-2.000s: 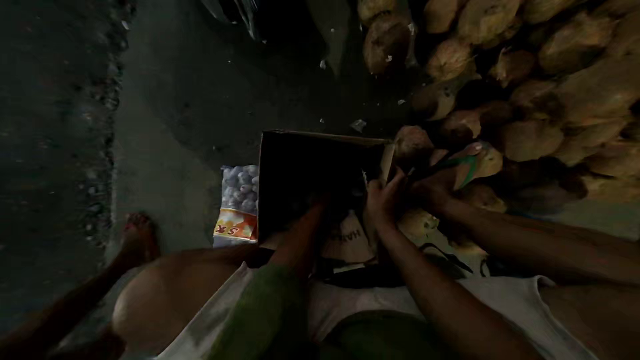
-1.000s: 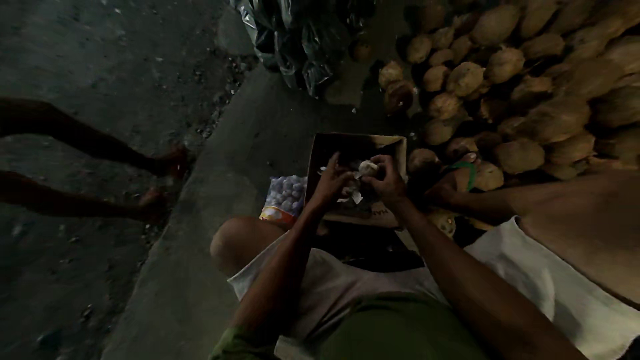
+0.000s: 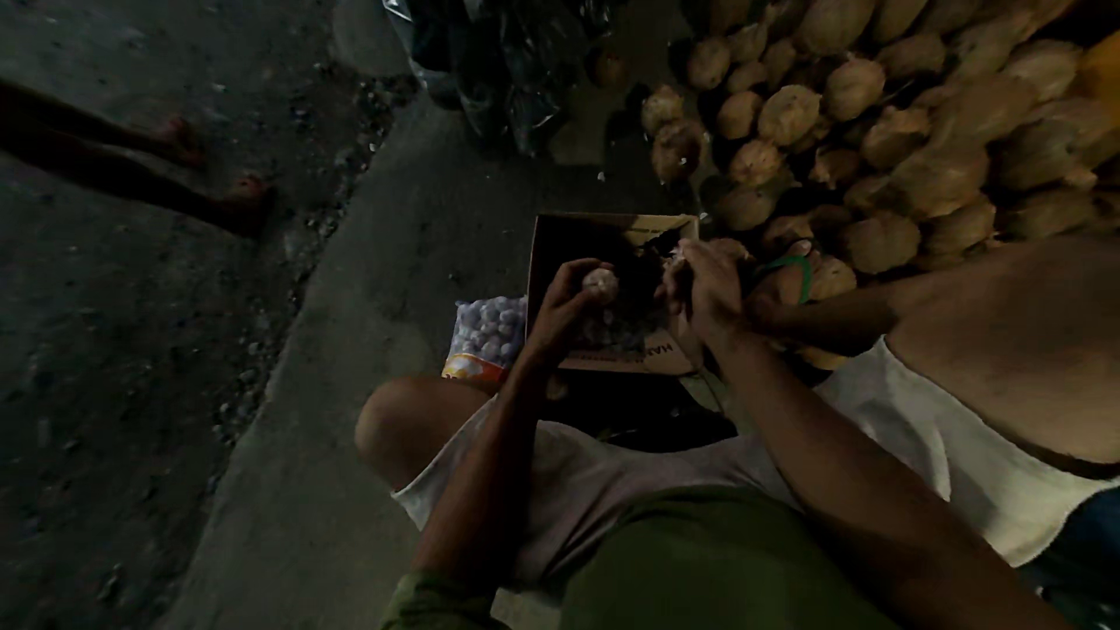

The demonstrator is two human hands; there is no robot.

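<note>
A cardboard box (image 3: 617, 360) with its top open stands on the pavement in front of my lap, with small pale bulbs, seemingly garlic, in its dark inside. My left hand (image 3: 564, 306) is over the box's left half, its fingers and thumb around a whitish round bulb (image 3: 600, 285). Over the right wall is my right hand (image 3: 707, 276), fingers curled; something pale and flaky shows at its fingertips, too dim to name surely. A mesh bag of pale bulbs (image 3: 488, 331) with an orange printed label leans against the box's left side.
Husked coconuts (image 3: 787, 114) lie heaped at the upper right, reaching near the box. Black plastic bags (image 3: 499, 70) stand beyond it. A foot in a green-strapped sandal (image 3: 792, 280) is right of the box. Another person's bare feet (image 3: 249, 197) are at left, past the pavement edge.
My hands were close together over the box a second ago; now they are apart, the right one at the right wall. The other person's feet have come into view since the earliest frame.
</note>
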